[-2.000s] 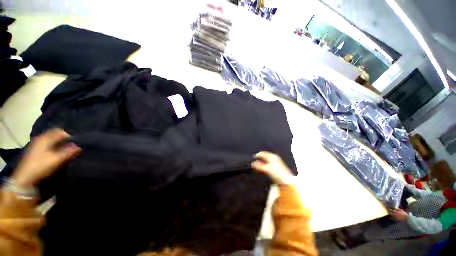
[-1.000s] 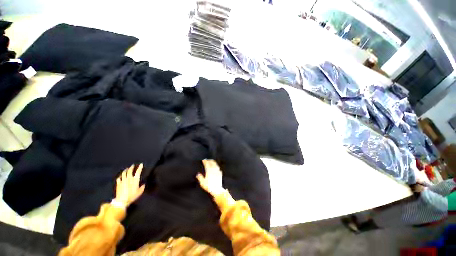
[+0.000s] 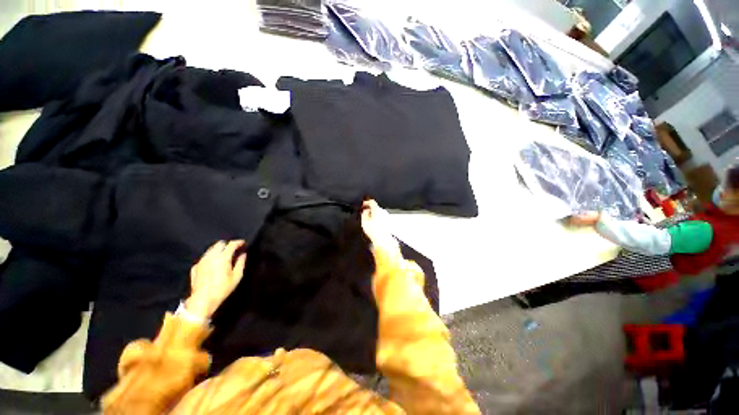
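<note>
A black coat (image 3: 178, 203) lies spread on the table in front of me, one sleeve out to the left and a round button (image 3: 263, 193) near its middle. My left hand (image 3: 217, 277) rests on the coat's front, left of the darker opening, with fingers bent; whether it pinches cloth is unclear. My right hand (image 3: 375, 225) holds the coat's edge at the right of the opening. A white paper or label (image 3: 265, 99) lies at the coat's far side. A folded black coat (image 3: 385, 146) lies flat just beyond my right hand.
Another folded black garment (image 3: 69, 53) lies at far left. Bagged garments (image 3: 519, 69) line the table's far side, beside a stack of bagged garments (image 3: 292, 18). A person in red (image 3: 705, 243) reaches over the table's right edge. A red stool (image 3: 655, 344) stands on the floor.
The stretched cloth was laid down and both hands came onto the coat. My right hand then moved up and right to its edge. The view shifted, and the person's arm now reaches farther over the table.
</note>
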